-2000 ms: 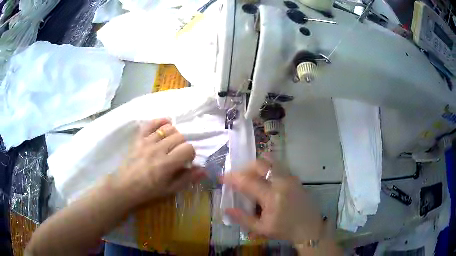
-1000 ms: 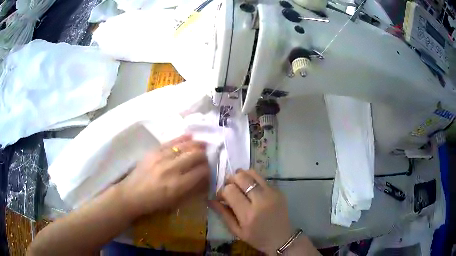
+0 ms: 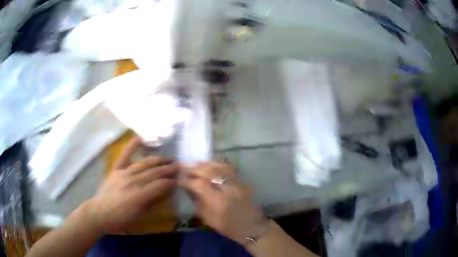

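Observation:
The frame is blurred. A narrow white band (image 3: 196, 128) runs from the needle area toward me. My right hand (image 3: 221, 193) is on its near end, fingers closed on it. A wide white garment panel (image 3: 75, 135) lies left of the needle, with a bright bunched part near the needle. My left hand (image 3: 140, 188) is just below the panel, its fingertips touching my right hand's fingertips; whether it holds the band's edge is hidden by blur. The presser foot area (image 3: 185, 93) is too blurred to show detail.
The sewing machine arm (image 3: 311, 37) spans the top. A stack of cut white bands (image 3: 314, 120) lies under it at right. Loose white cloth (image 3: 37, 95) lies at left. Black snips (image 3: 362, 148) lie right of the stack. A blue bin edge (image 3: 432, 165) shows at far right.
The view has turned to the right, so the machine and cloth sit farther left. My left hand has come off the panel to below it. My right hand stays at the band's near end.

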